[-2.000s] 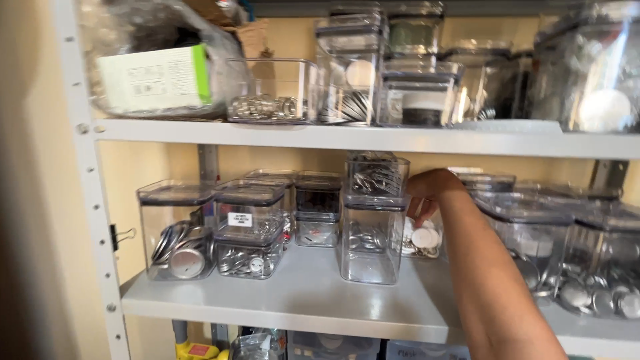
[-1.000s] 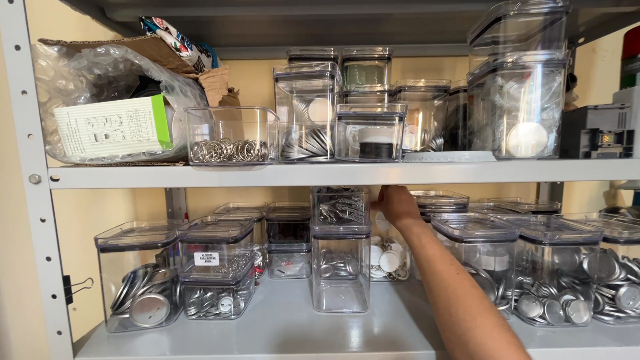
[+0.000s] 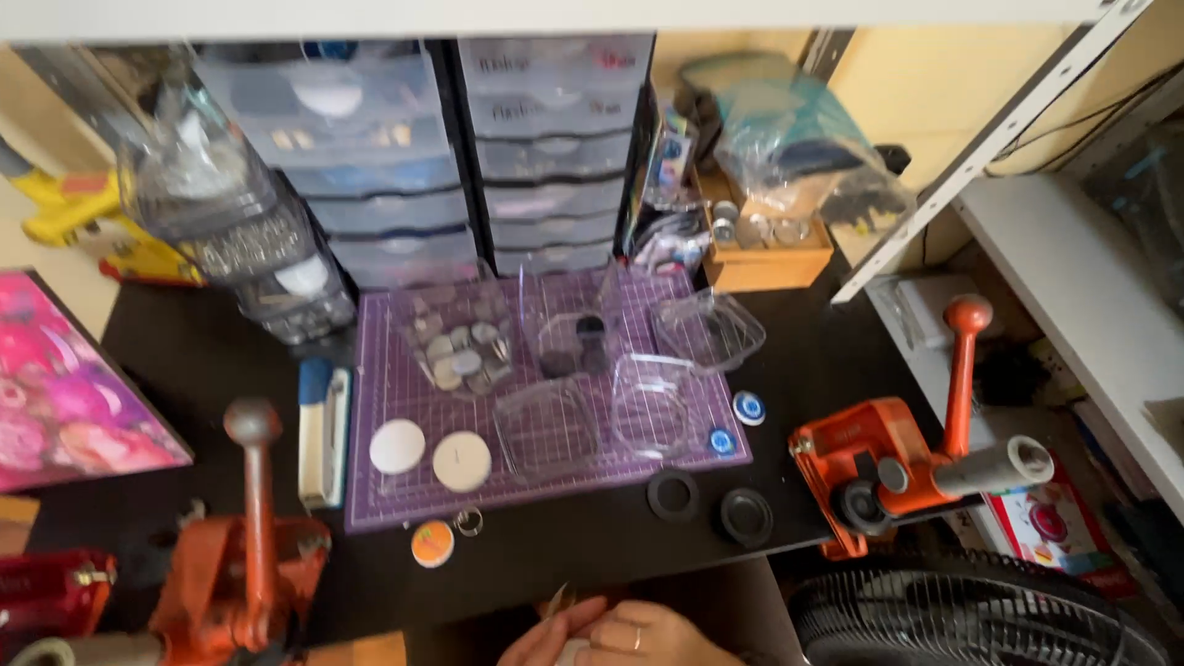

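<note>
Both my hands meet at the bottom centre of the view, below the front edge of the black table. My left hand (image 3: 546, 638) is partly cut off, with a thin small item sticking up at its fingertips. My right hand (image 3: 647, 638), wearing a ring, is bent over a small whitish thing between the two hands; which hand grips it is unclear. Beyond them, a purple cutting mat (image 3: 388, 499) holds a clear container of metal discs (image 3: 462, 351), other clear containers, and two white round discs (image 3: 398, 447). An orange round badge (image 3: 432, 543) lies beside a split ring (image 3: 469, 523).
Orange lever presses stand at left (image 3: 250, 555) and right (image 3: 869, 462). Black rings (image 3: 672, 496) lie near the front edge. A black fan (image 3: 971, 610) is at lower right. Behind are drawer units (image 3: 555, 157), a wooden box (image 3: 768, 268) and stacked clear containers (image 3: 250, 240).
The view has swung down from the shelves to the table. One hand was reaching among containers on the lower shelf; now both hands are together in front of the table.
</note>
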